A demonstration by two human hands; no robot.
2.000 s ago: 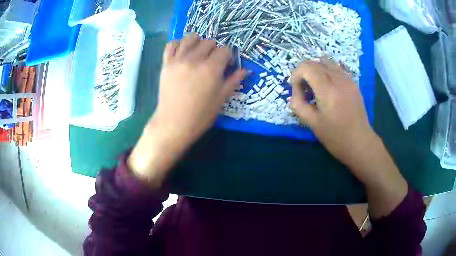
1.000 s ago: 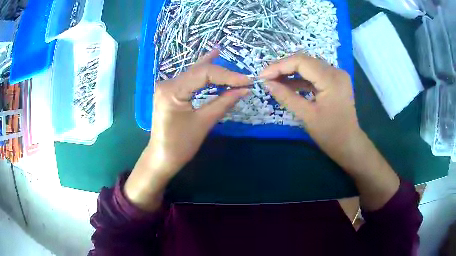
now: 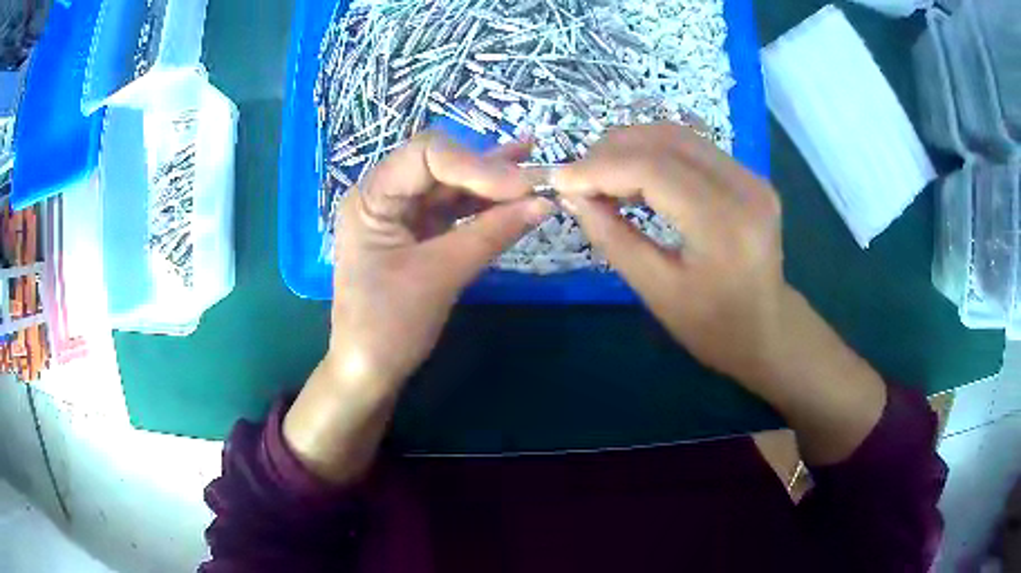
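Note:
A blue tray [image 3: 300, 168] holds a heap of thin silver-grey metal pins [image 3: 409, 56] at its left and back, and many small white plastic pieces [image 3: 672, 67] at its right and near side. My left hand [image 3: 420, 235] and my right hand [image 3: 677, 224] meet over the near part of the tray. Their thumbs and fingertips pinch a small slim piece [image 3: 540, 179] between them, pale and silvery. Which hand holds the pin and which the white piece cannot be told, as the fingertips cover most of it.
A clear plastic box [image 3: 218, 224] with slim pieces stands left of the tray. Beyond it are another clear box [image 3: 179, 45] and a blue tray [image 3: 56, 123]. A white ribbed sheet [image 3: 848, 123] lies to the right, with clear stacked boxes [image 3: 985, 224] further right.
Two seconds ago my hands were apart over the tray; they have come together at the fingertips with a small piece between them. The view has shifted, so tray and boxes sit further left.

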